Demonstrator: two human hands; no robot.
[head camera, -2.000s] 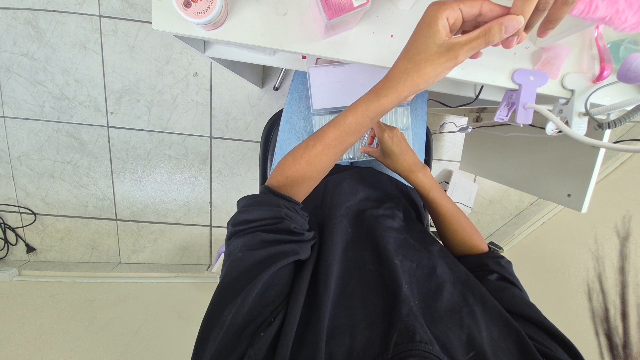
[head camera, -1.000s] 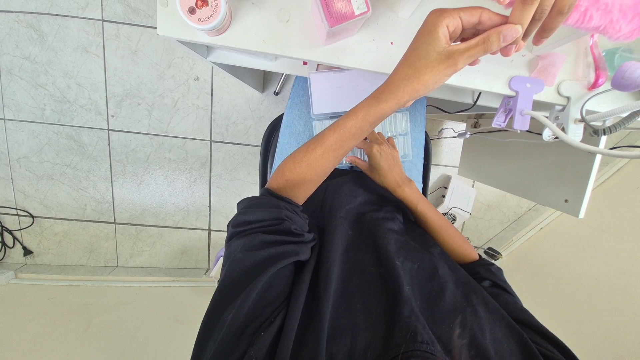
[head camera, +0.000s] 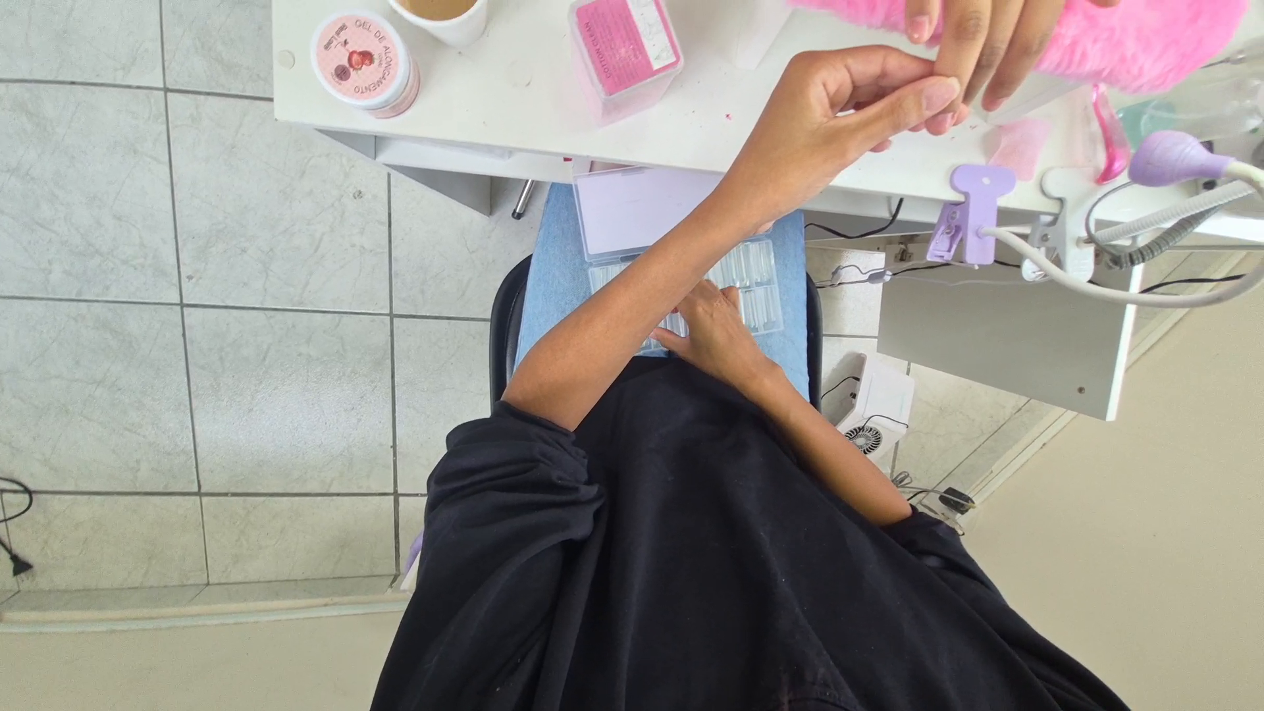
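My left hand (head camera: 839, 118) is over the white desk, its thumb and fingers closed on a fingertip of another person's hand (head camera: 987, 49). That hand comes in from the top edge, over a pink fluffy surface (head camera: 1150, 44). Lower down, on a blue cloth (head camera: 558, 262) over my lap, lies an open clear compartment case (head camera: 760, 286) holding clear nail tips. My right hand (head camera: 716, 331) reaches into the case, under my left forearm. Its thumb and index finger look apart, but the other fingertips are partly hidden, and whether they hold a tip does not show.
A gel jar (head camera: 365, 64), a cup (head camera: 444, 15) and a pink-labelled plastic box (head camera: 627, 54) stand on the desk (head camera: 513, 99). At right are a purple clamp (head camera: 978, 212), a lamp's flexible arm (head camera: 1116, 291) and a pink tool (head camera: 1110, 133). A small white fan unit (head camera: 874, 405) stands below.
My right hand has moved left across the compartment case and is now partly under my left forearm. My left hand keeps its hold on the other person's finger.
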